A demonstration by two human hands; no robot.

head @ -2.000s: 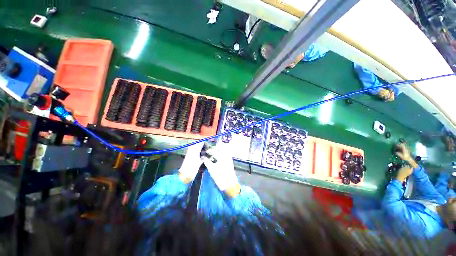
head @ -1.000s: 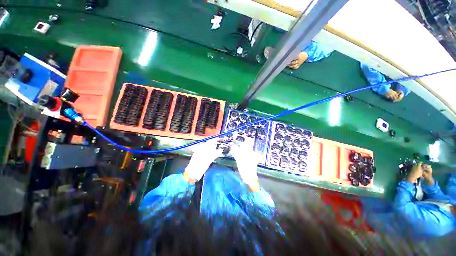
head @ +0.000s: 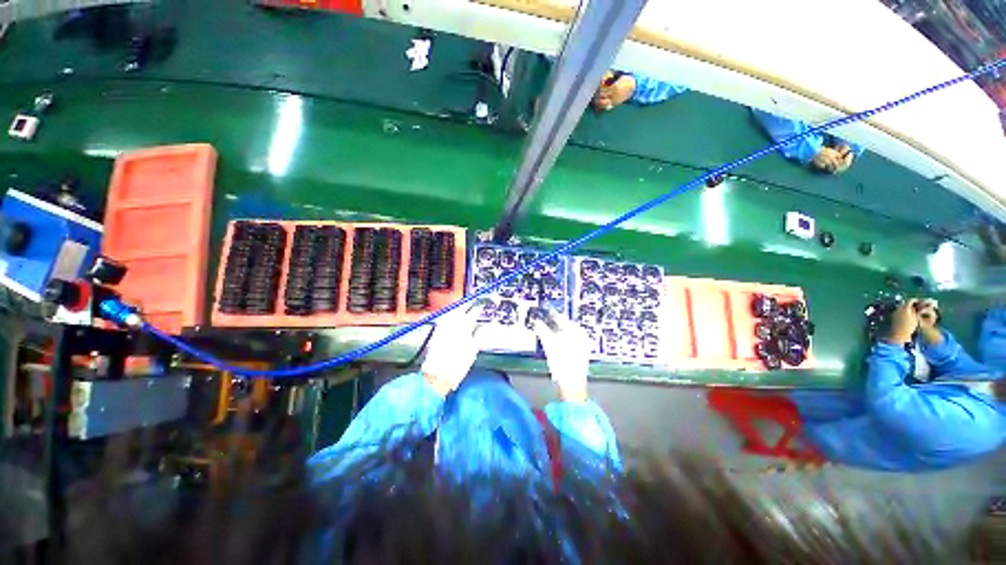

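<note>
My left hand (head: 452, 344), in a white glove, is at the near left edge of a blue-edged blister tray (head: 521, 266) of black-and-silver parts. My right hand (head: 565, 351), also gloved white, is at the tray's near right side. A dark part (head: 544, 320) shows at its fingertips; whether it is gripped cannot be told. The left fingertips are washed out by glare, so what they hold is unclear. A second blister tray (head: 620, 312) lies right beside the first.
An orange bin (head: 342, 318) with rows of black parts lies left, an empty orange bin (head: 158, 237) beyond it. Another orange bin (head: 706, 331) holds a dark heap (head: 783, 331). A blue hose (head: 662, 204) crosses above the trays. A worker (head: 927, 386) sits far right.
The view has shifted. My hands went from close together in front of the trays, around a small dark part, to apart at the near edge of the left blister tray.
</note>
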